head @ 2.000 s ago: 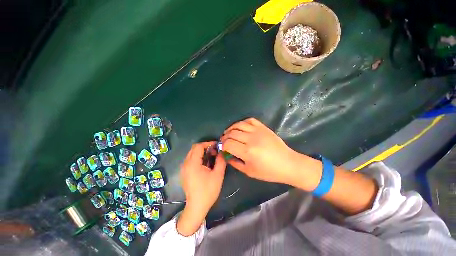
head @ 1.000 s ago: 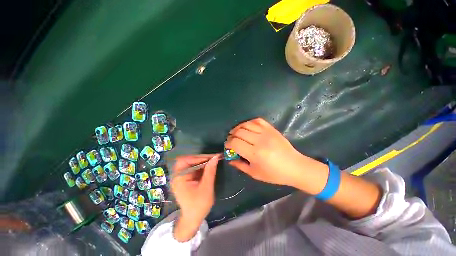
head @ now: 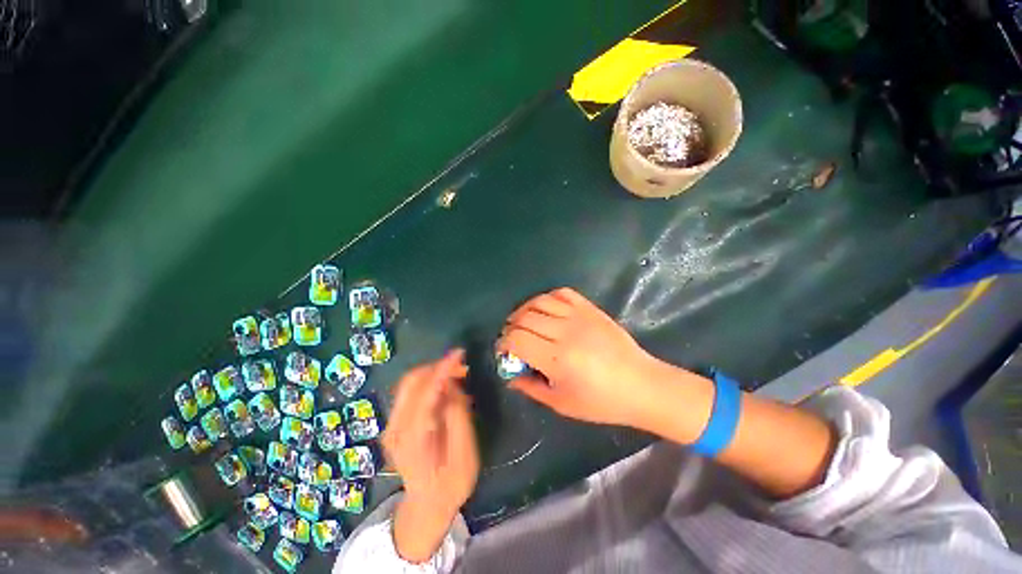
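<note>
My right hand (head: 577,357), with a blue band (head: 718,413) on the wrist, holds a small teal-edged module (head: 512,364) at its fingertips, low over the dark green mat. The fingers hide most of that module. My left hand (head: 431,432) is blurred, a little to the left of it and apart from it. Whether the left hand holds a tool cannot be made out. Several teal-edged modules (head: 297,401) with yellow-green and silver insides lie clustered on the mat at the left.
A beige pot (head: 647,182) with silvery bits stands at the upper right beside yellow tape (head: 628,73). A solder spool (head: 179,503) lies at the lower left. Black equipment with cables (head: 885,101) is at the upper right. A raised green surface (head: 280,135) borders the mat.
A second ago my left hand held a thin tool at the module; now it is drawn back from it and no tool is discernible. My right hand still holds the module. The view has shifted slightly.
</note>
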